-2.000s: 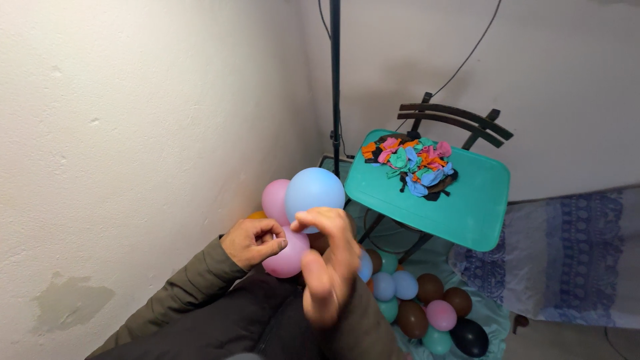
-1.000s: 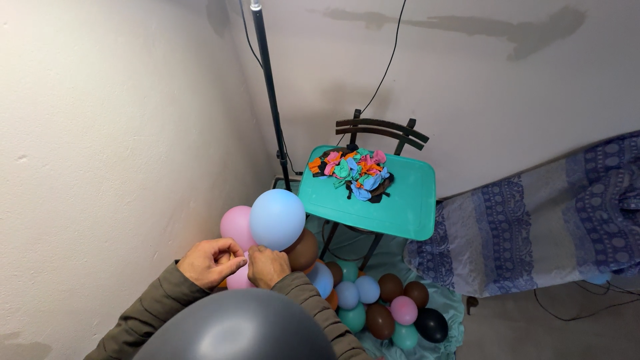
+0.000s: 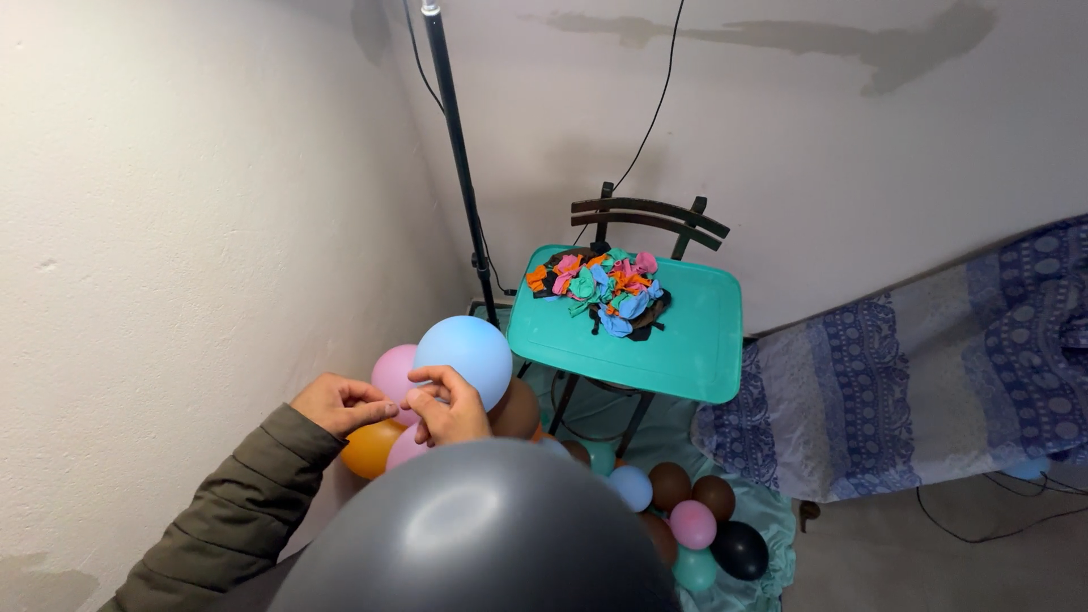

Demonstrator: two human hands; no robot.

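A large dark grey balloon (image 3: 476,535) fills the lower middle of the view, close to my body. Just beyond it, my left hand (image 3: 344,404) has its thumb and forefinger pinched together; whether something thin is between them cannot be told. My right hand (image 3: 446,406) is beside it with bent fingers, in front of a light blue balloon (image 3: 466,353). Around the hands are a pink balloon (image 3: 391,374), an orange balloon (image 3: 372,449) and a brown balloon (image 3: 516,410). Uninflated balloons in several colours (image 3: 608,289) lie heaped on a teal tray (image 3: 697,340).
The tray rests on a dark chair (image 3: 650,212). A black pole stand (image 3: 459,144) rises by the wall corner. More inflated balloons (image 3: 693,524) lie on teal cloth (image 3: 765,510) on the floor. At right hangs a blue and white patterned cloth (image 3: 833,408).
The grey balloon, not in view two seconds ago, now covers much of the lower view. My hands came together one second ago and are now slightly apart. The view has shifted right.
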